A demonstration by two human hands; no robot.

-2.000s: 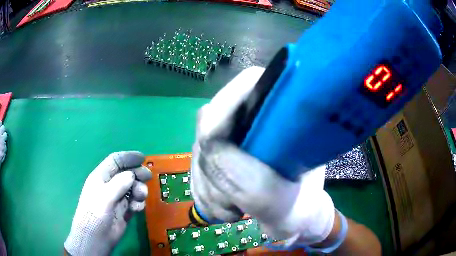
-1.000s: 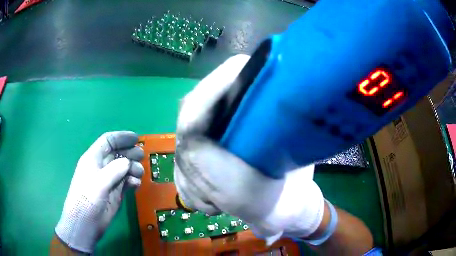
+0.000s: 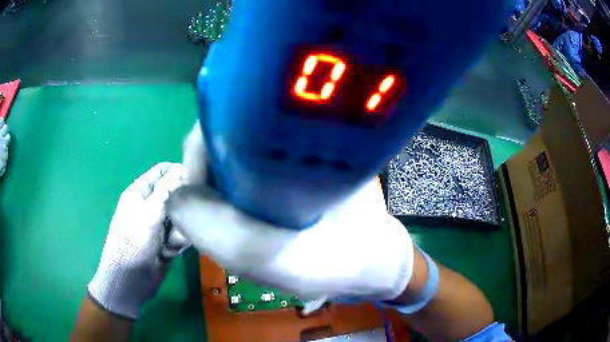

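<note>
My right hand (image 3: 294,250), in a white glove with a light blue wrist strap, is shut on a blue electric screwdriver (image 3: 321,147) whose display reads 01. The tool's tip is hidden. My left hand (image 3: 140,234), also gloved, has its fingers curled beside the right hand; a small dark bit shows between them, too unclear to name. Below lies the orange-brown fixture (image 3: 217,314), partly covered by my right hand. A green circuit board (image 3: 257,294) sits in one slot. A pale plate (image 3: 354,336) shows in the lowest slot.
A black screw tray (image 3: 441,177) full of silver pieces lies on the right, with a cardboard carton (image 3: 558,227) beside it. Green boards (image 3: 209,25) stand on the dark belt, partly hidden by the tool. Another person's gloved hand (image 3: 3,147) shows at the left edge. A person in blue is far right.
The screwdriver and my right hand have moved left, to my left hand. The screw tray is now mostly uncovered. The tool hides more of the boards on the belt.
</note>
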